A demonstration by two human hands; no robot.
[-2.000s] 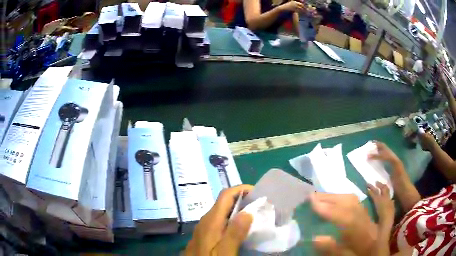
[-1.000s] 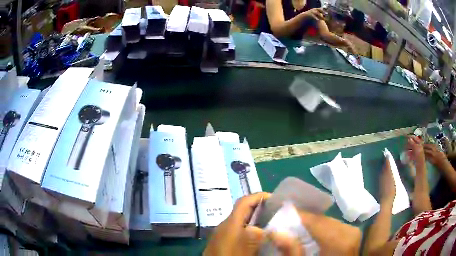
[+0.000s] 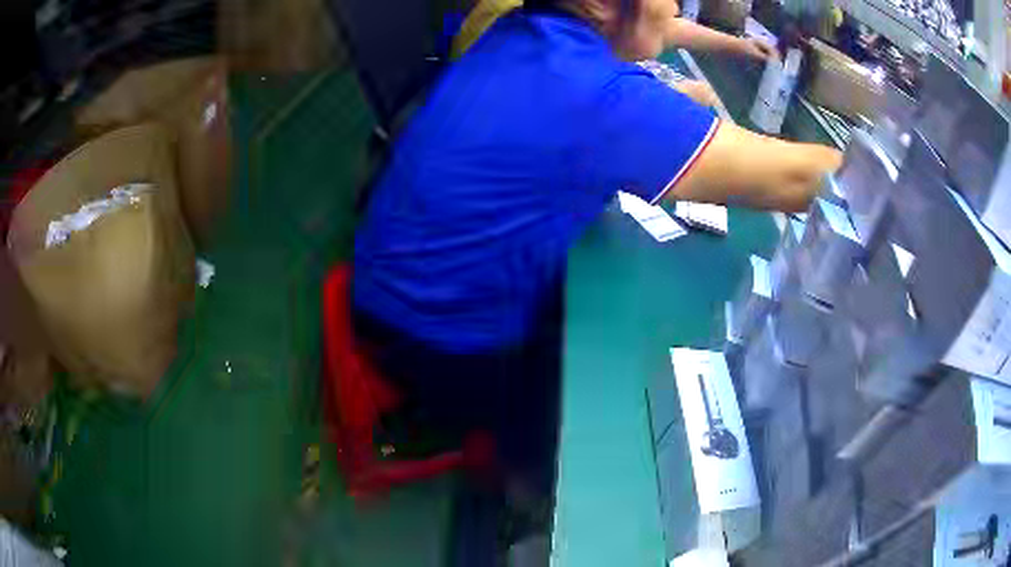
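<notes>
Neither of my hands is in view. A tall white retail carton [image 3: 715,432] with a picture of a dark round head on a handle lies near the lower middle of the green bench [image 3: 610,321]. Several blurred cartons stand or lie in a group at the right. A printed carton [image 3: 981,537] is cut off at the lower right corner. White material [image 3: 701,554] shows at the bottom edge, below the carton; I cannot tell what it is.
A person in a blue shirt [image 3: 499,188] sits on a red stool [image 3: 360,421] at the bench, one arm stretched over the cartons. Another person's arm [image 3: 715,39] shows at the top. Brown cartons [image 3: 105,266] stand on the green floor [image 3: 244,410] at left.
The view has swung away from my work spot to a seated neighbour and the floor. My hands, the wrapped white bundle, and the carton with the grey flap have left the picture.
</notes>
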